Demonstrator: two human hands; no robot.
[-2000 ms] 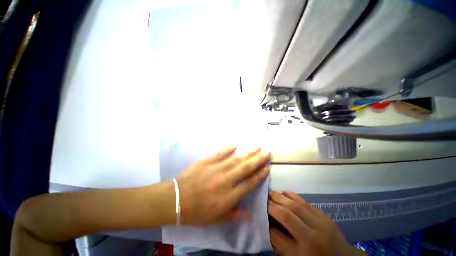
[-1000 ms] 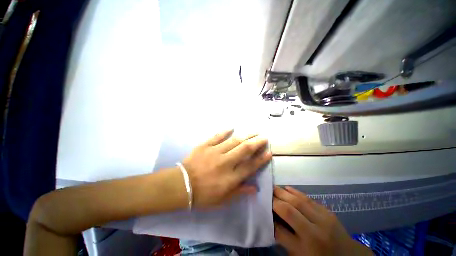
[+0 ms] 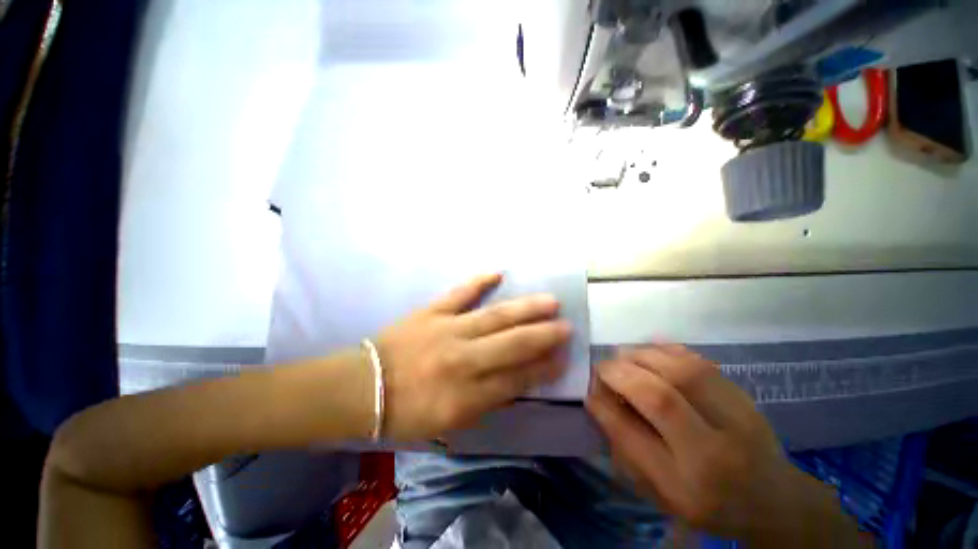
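Note:
A pale fabric piece point(image 3: 354, 247) lies on the white table, washed out by light towards the needle area; a thin dark edge shows at its near right corner. My left hand point(image 3: 472, 354) lies flat on the piece with fingers spread. My right hand point(image 3: 686, 429), slightly blurred, is at the piece's right edge with fingers bent; its fingertips meet the corner, but whether they pinch the cloth is hidden. The presser foot area point(image 3: 627, 102) of the sewing machine is beyond my hands, and small metal parts show on the needle plate point(image 3: 608, 172).
A grey ribbed knob point(image 3: 774, 182) stands right of the needle area. Red-handled scissors point(image 3: 861, 107) and a dark rectangular object point(image 3: 931, 107) lie behind it. Dark navy pieces point(image 3: 70, 214) are at left. A ruler point(image 3: 815, 381) runs along the front edge. Red and blue point(image 3: 858, 472) crates are below.
The near end of the pale piece now reaches less far over the table edge, showing the lap below. The machine parts sit higher in view. My left hand stays on the cloth, my right beside it.

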